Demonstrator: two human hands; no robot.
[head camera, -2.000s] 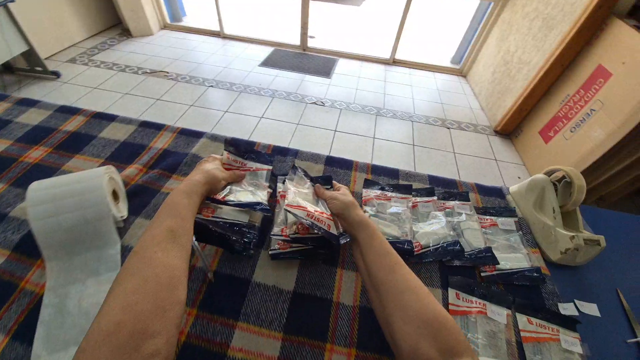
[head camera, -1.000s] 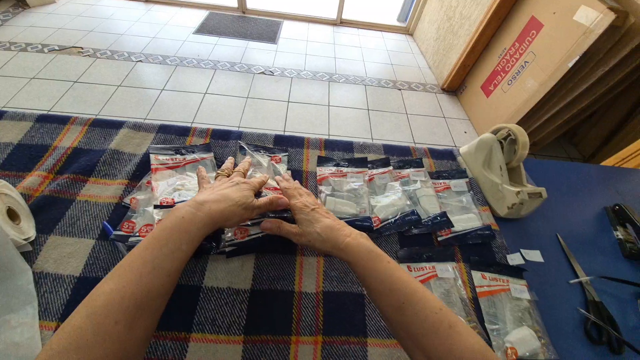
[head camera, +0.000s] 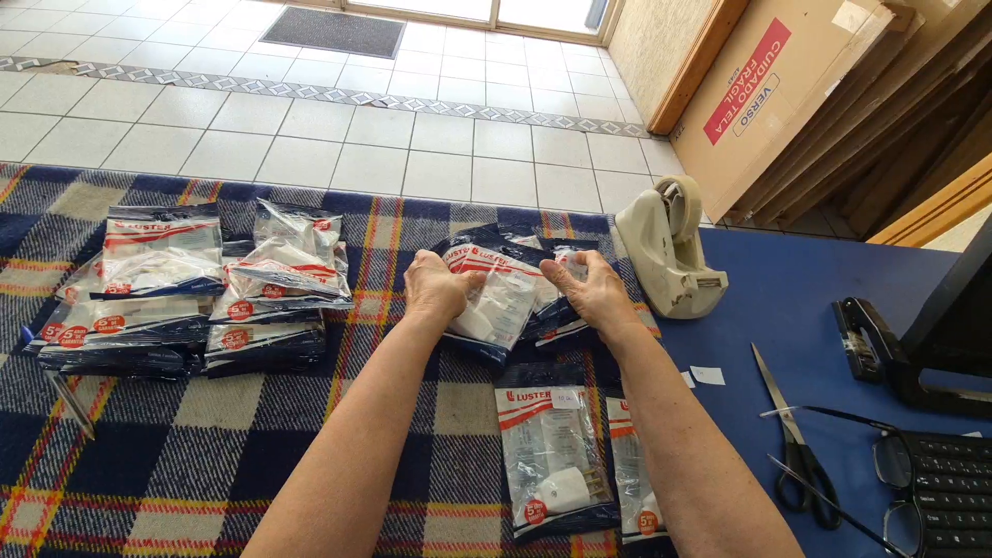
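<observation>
My left hand (head camera: 442, 288) and my right hand (head camera: 590, 293) grip a gathered group of clear plastic packets (head camera: 496, 298) from its two sides, at the right of the plaid blanket (head camera: 263, 465). White plug adapters show through the plastic. Two stacks of like packets (head camera: 159, 260) (head camera: 283, 271) lie at the left, away from my hands. Nearer me lies a packet with a white plug adapter (head camera: 550, 457) and a small paper sticker; another packet (head camera: 634, 473) beside it is partly covered by my right forearm.
On the blue tabletop (head camera: 775, 287) at right are a tape dispenser (head camera: 670, 248), scissors (head camera: 798, 457), eyeglasses (head camera: 891, 465), a black keyboard (head camera: 953, 488), a black stapler (head camera: 860, 341) and small paper labels (head camera: 707, 375). Flattened cardboard boxes (head camera: 775, 101) lean beyond. A pen (head camera: 74, 407) lies by the left stack.
Both hands have moved right from the second left stack to the packets near the tape dispenser. Those packets, earlier spread in a row, are now bunched together. The view has shifted.
</observation>
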